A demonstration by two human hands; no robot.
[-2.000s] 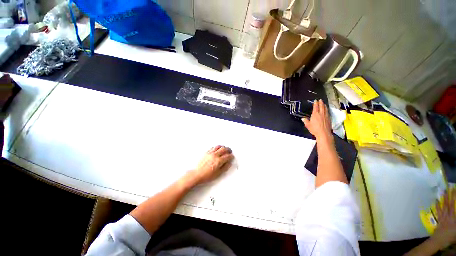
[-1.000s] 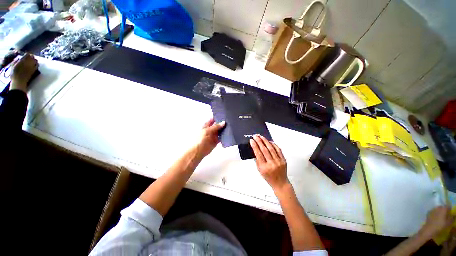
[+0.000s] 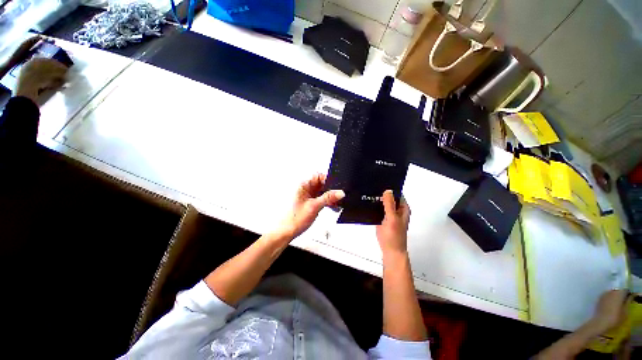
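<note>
A black card cover (image 3: 373, 158) with small white lettering is held up over the bench, its tabs showing at the top and bottom. My left hand (image 3: 312, 204) grips its lower left edge, thumb on the front. My right hand (image 3: 393, 219) grips its lower right edge. A stack of flat black covers (image 3: 463, 130) stands beside the kettle. A black packed box or cover (image 3: 487, 214) with white lettering lies on the bench to the right; its depth is hard to tell.
A clear plastic bag (image 3: 317, 103) lies on the black band. Behind are black covers (image 3: 339, 43), a brown bag (image 3: 440, 63) and a kettle (image 3: 503, 79). Yellow cartons (image 3: 552, 184) lie right. Other people's hands show at left (image 3: 42, 76) and lower right (image 3: 611, 309). A carton edge (image 3: 165, 264) is below.
My right hand has left the stack and a cover is now between both hands, raised and more upright than a second ago. A neighbour's hand has appeared at the left.
</note>
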